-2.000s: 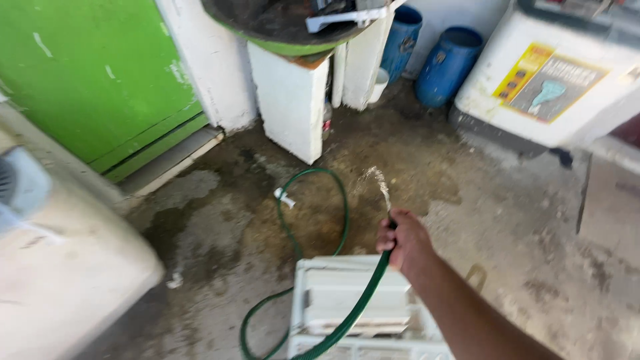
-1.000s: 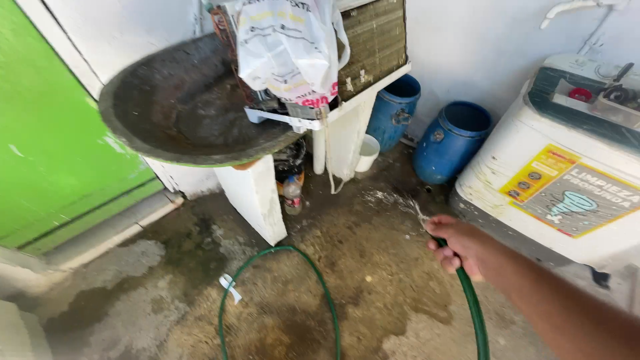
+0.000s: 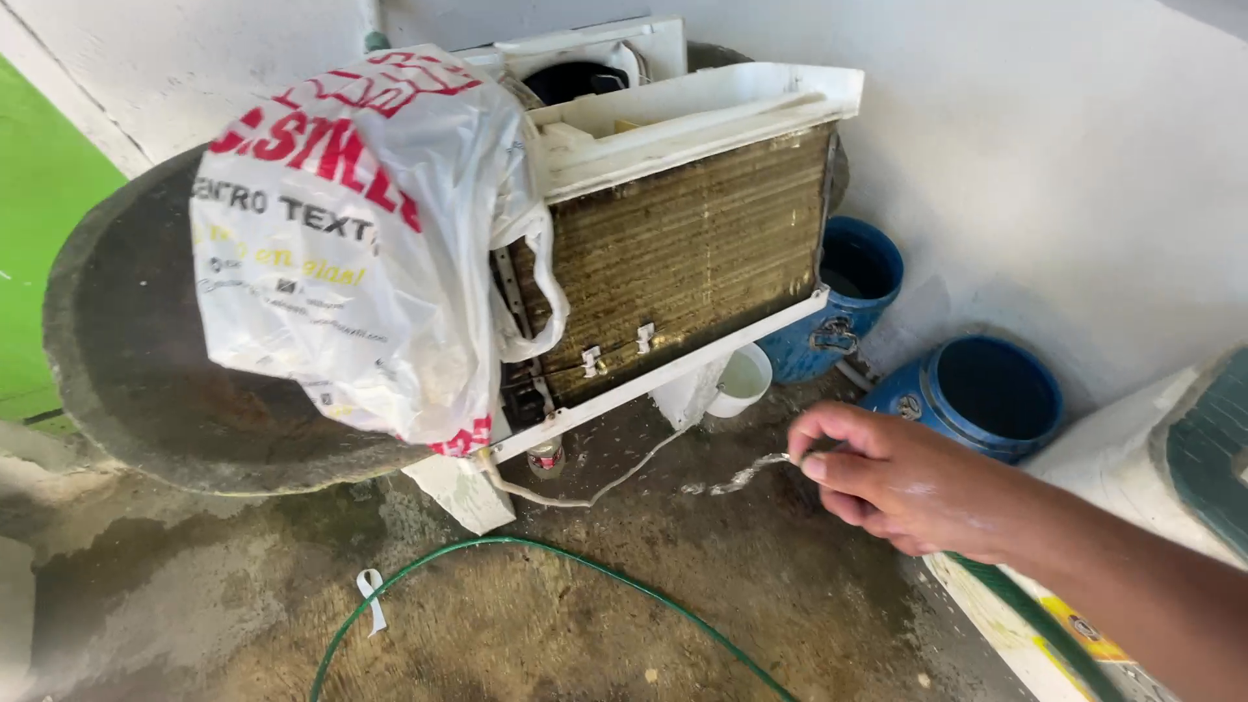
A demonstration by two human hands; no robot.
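Note:
My right hand (image 3: 907, 487) grips the end of a green garden hose (image 3: 1033, 624), and a thin stream of water (image 3: 741, 476) runs from it toward the left. The fingers hide most of the hose tip. Up and to the left of the hand is an air conditioner unit with dirty coil fins (image 3: 692, 263) and a white plastic housing (image 3: 702, 117). It rests on a large dark round basin (image 3: 107, 322). A printed white plastic bag (image 3: 361, 263) covers the unit's left end. My left hand is out of view.
Two blue barrels (image 3: 994, 390) (image 3: 863, 263) stand by the wall, with a white bucket (image 3: 741, 380) near them. A washing machine (image 3: 1131, 439) is at the right. The hose loops over the wet concrete floor (image 3: 546, 614), near a white strip (image 3: 371, 600). A pale cord hangs from the unit.
The view has moved in toward the basin and the bagged unit. My right hand still holds the running hose; the white slatted piece below it two seconds ago is out of view.

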